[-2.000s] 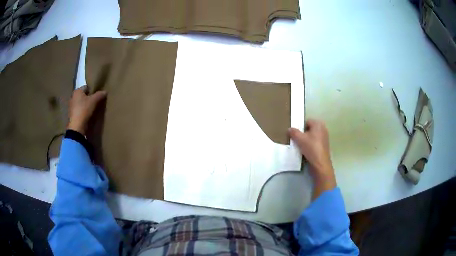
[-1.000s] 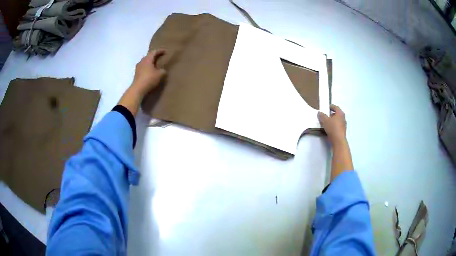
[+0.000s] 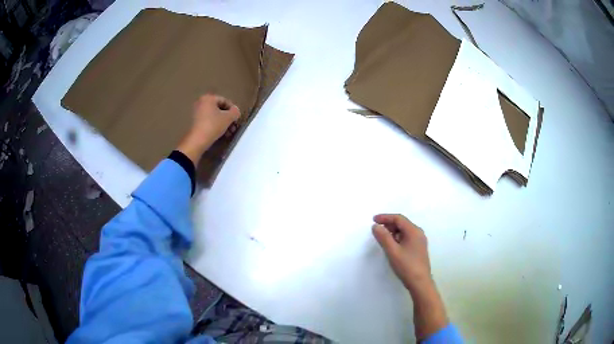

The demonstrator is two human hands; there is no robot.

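My left hand (image 3: 214, 123) is at the right edge of the left-hand pile of brown panels (image 3: 161, 74), its fingertips closed on the top panel's edge. That edge lies offset from the brown layer under it. My right hand (image 3: 404, 247) is over the white table, away from the fabric, with thumb and forefinger close together; whether something tiny is between them cannot be told. The white marking template (image 3: 464, 107) lies on the stack of brown panels (image 3: 400, 64) at the far right, brown showing through its window.
A narrow fabric strip (image 3: 464, 25) lies beyond the stack. Part of a tied bundle (image 3: 579, 326) shows at the lower right. The white table (image 3: 303, 201) has a yellowish stain and small dark thread bits. Its near-left edge curves past my left arm.
The template and the panel under it moved from in front of me onto the far stack. Both hands let go of them. My left hand moved to the left-hand pile; my right hand drew back.
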